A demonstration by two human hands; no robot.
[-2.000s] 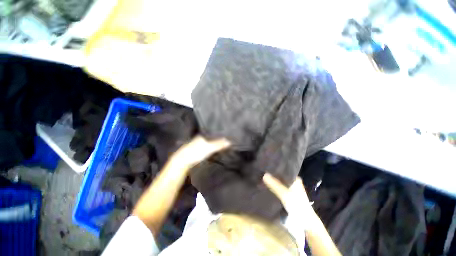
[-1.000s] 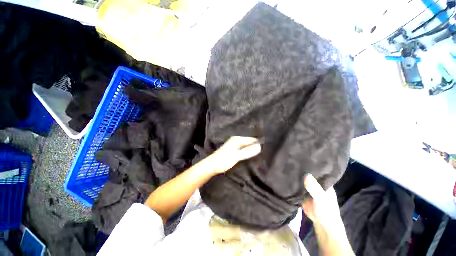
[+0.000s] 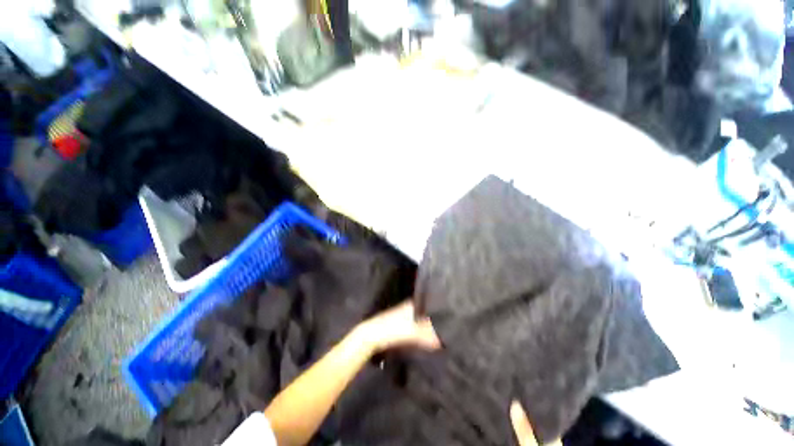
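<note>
A dark brown-black mottled garment [image 3: 514, 287] lies over the front edge of the white table [image 3: 392, 131] and hangs toward my lap, with folds across it. My left hand [image 3: 402, 331] is at its left edge, slightly blurred, with fingertips hidden by the cloth. My right hand [image 3: 524, 427] is cut off by the bottom edge; only a finger or thumb shows on the cloth. The sewing machine [image 3: 740, 209], white with blue trim, stands to the right of the cloth.
A blue plastic basket [image 3: 144, 366] heaped with dark cloth [image 3: 287, 314] is at the left of my lap. A white tray [image 3: 161, 244] is beyond it. Another blue basket [image 3: 39, 305] stands at far left. Dark cloth [image 3: 601, 52] is behind the table. Small scissors-like items [image 3: 770, 414] lie at right.
The view has swung up and left, showing more of the table's back. The garment appears lower in the picture. My left hand has moved to the cloth's left edge; my right hand is now mostly out of view.
</note>
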